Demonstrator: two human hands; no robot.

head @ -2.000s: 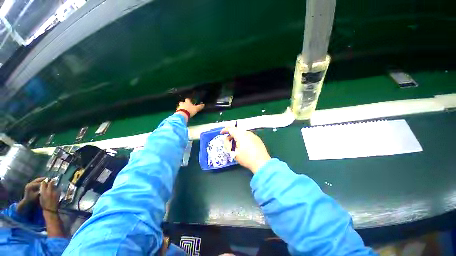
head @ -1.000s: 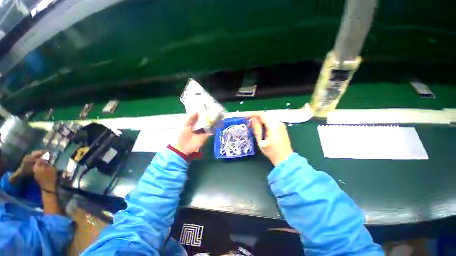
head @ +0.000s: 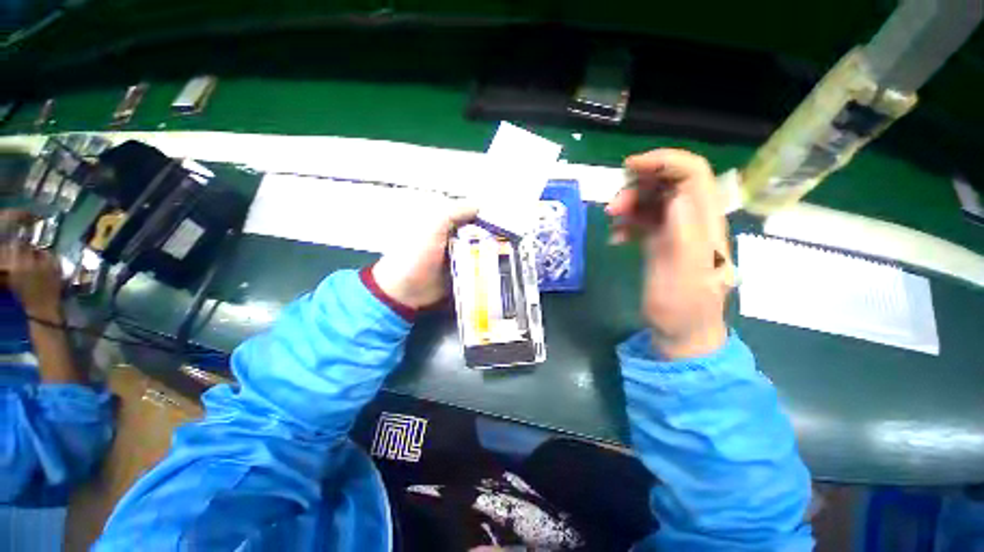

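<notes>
My left hand holds an opened phone by its upper left edge above the bench. The phone's black lower end points toward me. An orange-yellow flex cable runs lengthwise inside it. A white battery stands lifted at the phone's far end. My right hand is raised to the right of the phone, apart from it, and blurred; something dark shows by its fingers, too unclear to name. The blue parts tray with small white pieces is behind the phone, partly hidden by it and the battery.
Another phone lies on the green belt behind the white rail. A taped post rises at right. White sheets lie left and right. A black box and another person's hands are at left.
My left hand first reached to the belt, then brought a phone back and now holds it over the bench with its battery lifted. My right hand has moved away from the blue tray to the right.
</notes>
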